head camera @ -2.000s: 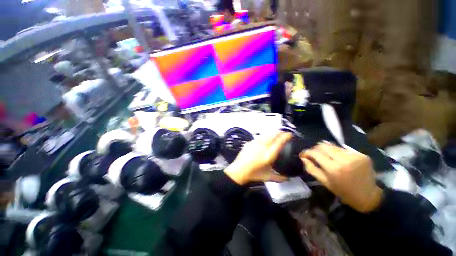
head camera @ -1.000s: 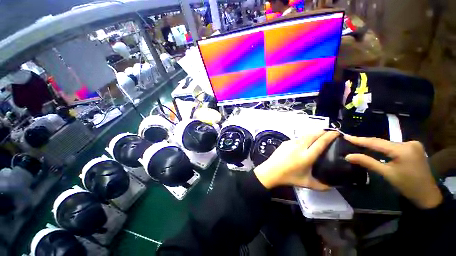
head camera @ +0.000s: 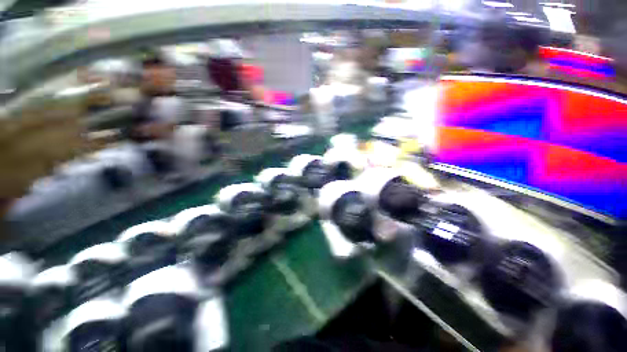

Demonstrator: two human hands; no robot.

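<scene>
The frame is badly blurred. Neither of my hands can be made out; only a dark sleeve shows at the bottom edge. White dome cameras with black balls stand in front of me. One camera (head camera: 352,214) stands on the green belt (head camera: 275,289) near the bench corner. Another black ball (head camera: 448,232) and a further one (head camera: 519,275) stand in a row along the bench toward the right. A large camera (head camera: 161,320) is cut off by the bottom left edge.
A long row of similar cameras (head camera: 206,237) runs along the belt to the left. The monitor (head camera: 536,137) shows red and blue panes at the right. A person (head camera: 158,103) is blurred at the far left. A pale overhead shelf (head camera: 206,31) crosses the top.
The view has swung left, so the monitor is now at the right edge and more of the belt shows. Both hands and the camera they held are no longer visible.
</scene>
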